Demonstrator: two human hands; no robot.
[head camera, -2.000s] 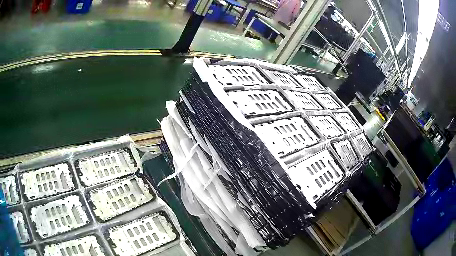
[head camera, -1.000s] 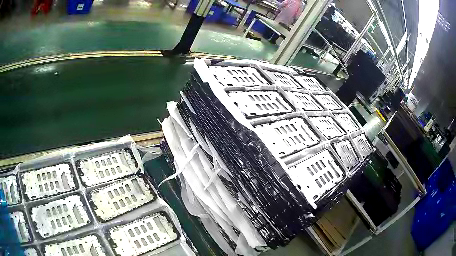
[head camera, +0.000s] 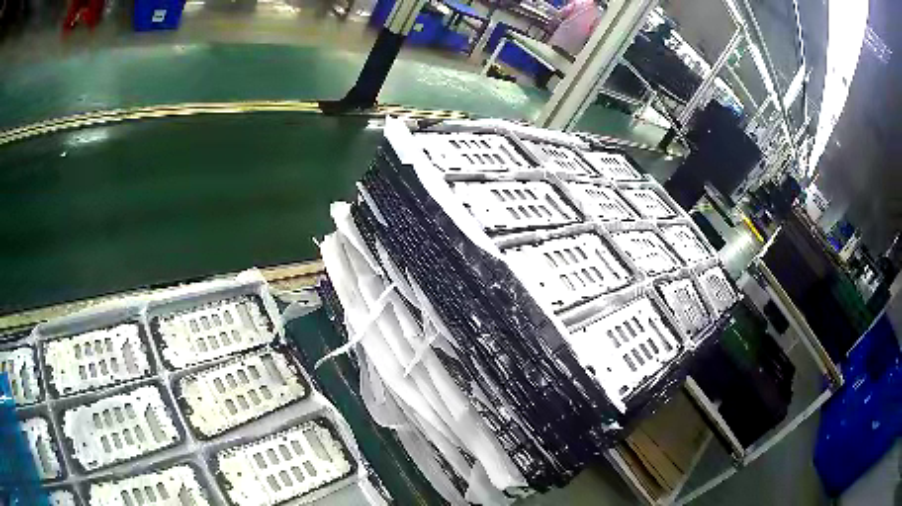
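Note:
Neither of my hands is in the picture. A blister tray (head camera: 195, 447) lies at the lower left, cut off by the left and bottom edges. Its pockets hold silver-grey phone middle frames (head camera: 241, 391) with rows of oblong slots. A strip of blue film (head camera: 14, 450) shows at the far left edge over the tray. To the right stands a tall stack of loaded trays (head camera: 475, 321) with black layered edges and frames in its top tray. White soft sheets (head camera: 401, 380) hang from the stack's left side.
A dark green conveyor belt (head camera: 188, 198) with a pale edge rail runs behind the tray. A post (head camera: 379, 61) stands at its far side. A blue crate (head camera: 843, 420) is at the right. Cardboard (head camera: 665, 445) lies on a rack below the stack. A person in pink (head camera: 574, 24) is far back.
A small light spot on the conveyor belt has moved left. The person in pink in the background has shifted slightly. The trays and the stack look unchanged.

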